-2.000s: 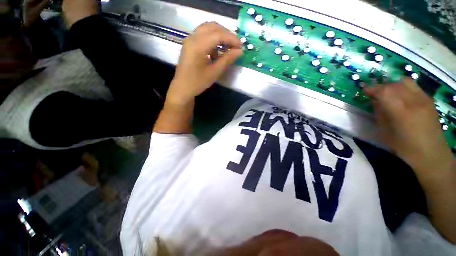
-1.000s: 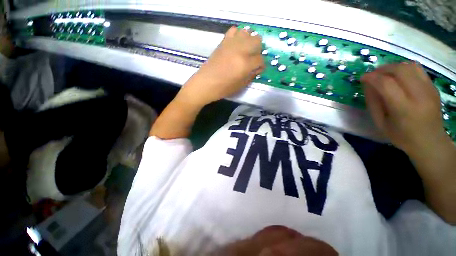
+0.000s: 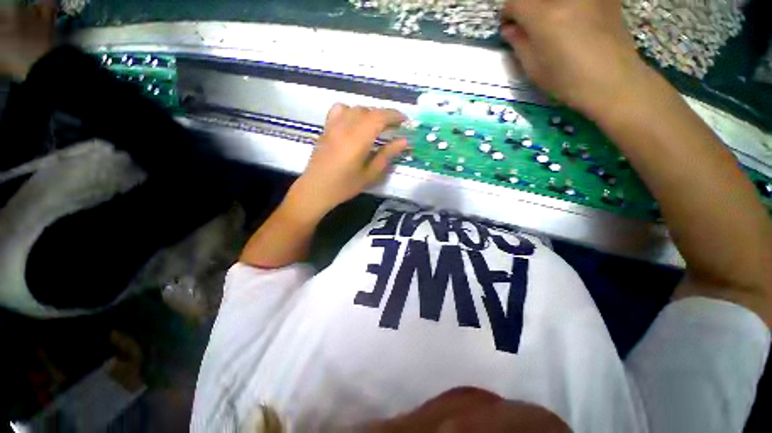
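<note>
A green circuit board (image 3: 508,148) lies in the metal rail in front of me, with rows of bright-topped capacitors on it. My left hand (image 3: 355,152) is at the board's left end, thumb and fingers apart, with nothing visible in it. My right hand (image 3: 567,42) reaches over the board to the pile of small pale components (image 3: 677,34) beyond the rail. Its fingertips are at the pile's near edge, curled and partly hidden, so I cannot tell if they hold a component. My right forearm covers the board's right part.
The near rail (image 3: 457,193) and far rail (image 3: 296,55) run across the view. Another board (image 3: 152,76) sits further left in the track. A neighbouring person's dark sleeve (image 3: 93,110) reaches toward the track at the left. A rod runs along the inner rail.
My right hand has moved from above the board's right part to the component pile beyond the far rail. My left hand has shifted slightly left and its fingers have spread. The neighbour's arm has come forward.
</note>
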